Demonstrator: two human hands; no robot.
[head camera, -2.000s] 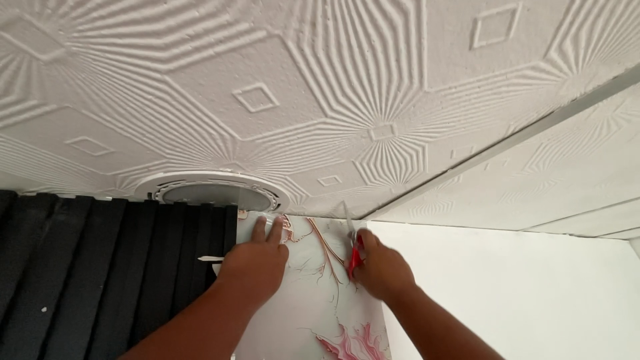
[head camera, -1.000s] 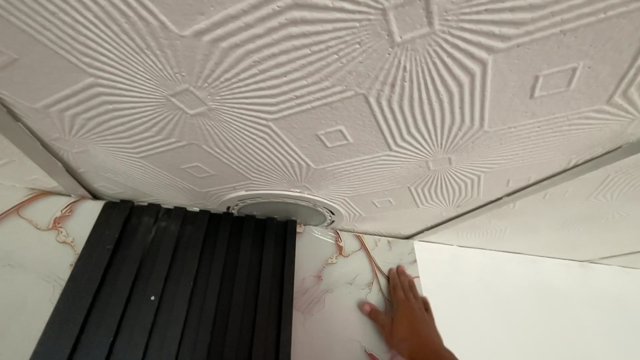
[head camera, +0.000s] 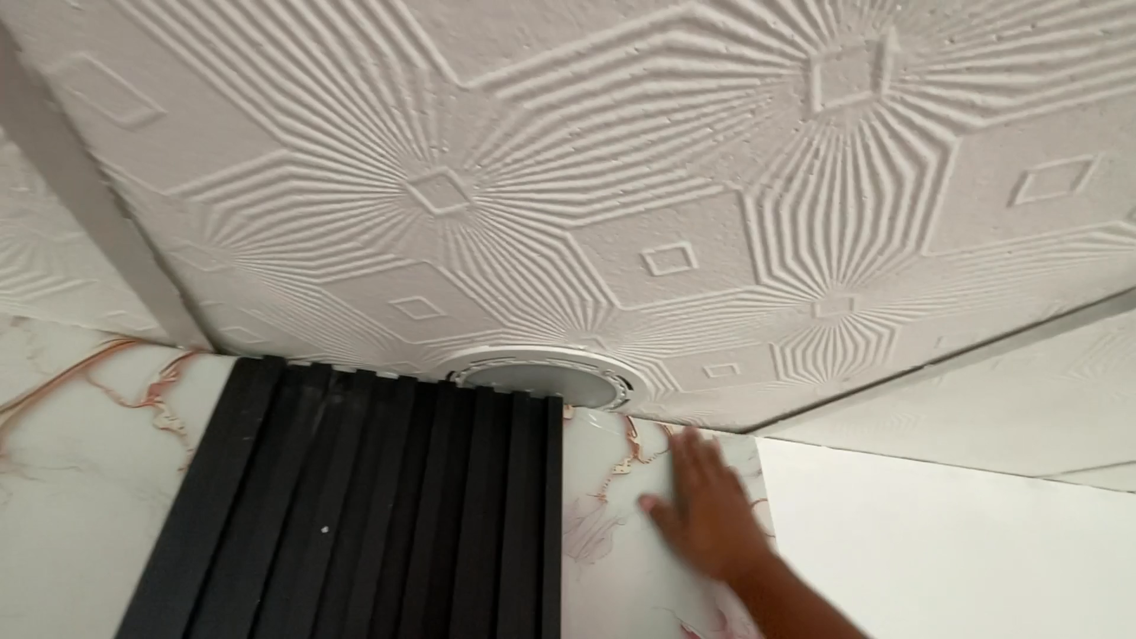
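Observation:
My right hand (head camera: 710, 515) lies with spread fingers on a marble-patterned wall covering (head camera: 599, 541), its fingertips close to the ceiling edge. Nothing is held in it. The covering is pale with copper-coloured veins and pink floral marks. Left of the hand stands a black fluted wall panel (head camera: 390, 515), reaching up to the ceiling. My left hand is out of view.
Above is an embossed white ceiling panel (head camera: 532, 240) with grey strips (head camera: 98, 195) between panels. A round ceiling fitting (head camera: 550, 377) sits at the top of the black panel. Plain white wall (head camera: 958, 541) is at the right, more marble-patterned covering (head camera: 80, 461) at the left.
Two seconds ago both hands were at the covering, the right with red-handled scissors; the left hand has left view and the scissors no longer show. The view has shifted left.

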